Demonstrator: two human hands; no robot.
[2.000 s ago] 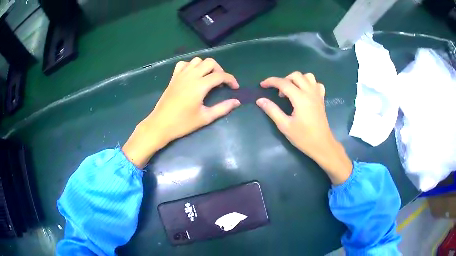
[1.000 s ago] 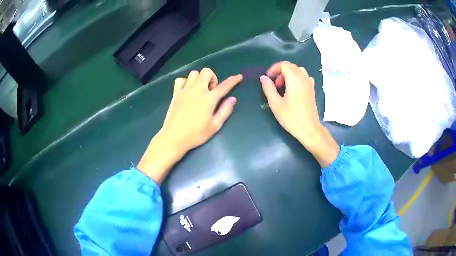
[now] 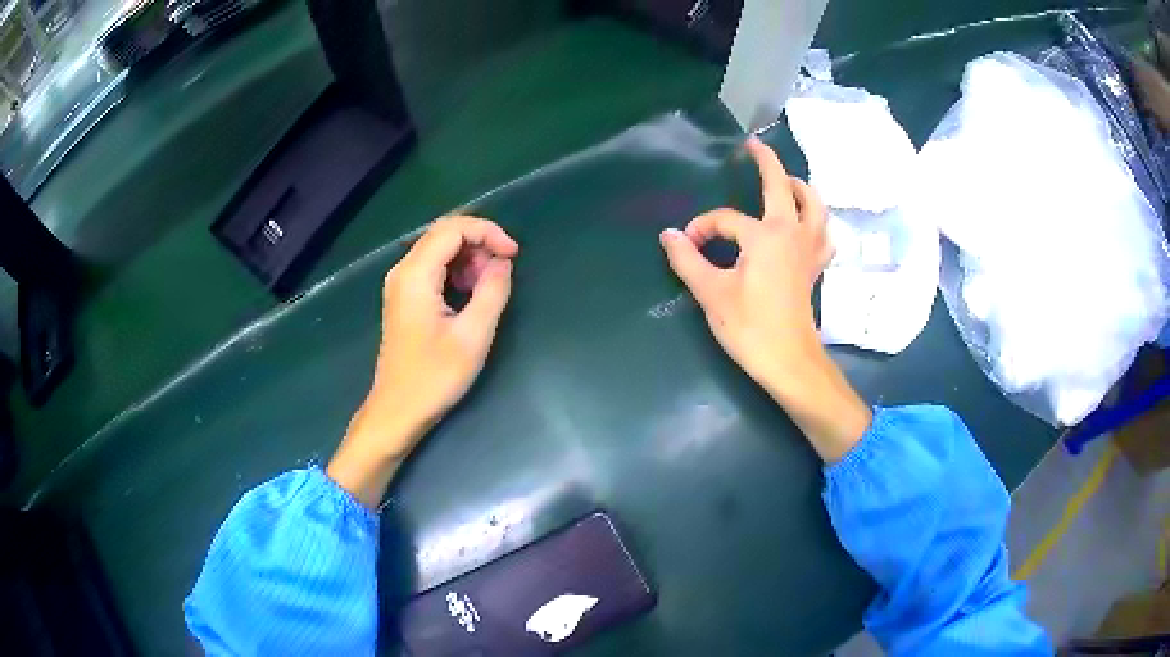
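A faint dark patch [image 3: 657, 205], perhaps a thin dark piece, lies on the dark green worktop between my hands. My left hand [image 3: 443, 302] is to its left, thumb and index finger curled with the tips close together. My right hand [image 3: 760, 263] is to its lower right, thumb and index tips pinched in a ring and another finger stretched up toward the white sheet. Neither fingertip grip shows clearly whether something small is held.
A black open box [image 3: 314, 186] stands beyond the seam, with more black boxes left and at the top. A phone [image 3: 533, 603] lies at the front. A pale post [image 3: 772, 58], white sheet [image 3: 885, 276] and bag with white contents [image 3: 1052, 244] are right.
My left hand has moved left, away from the dark patch, and its fingers have curled in. My right hand has drawn off the patch and extended a finger. The black boxes have shifted in view.
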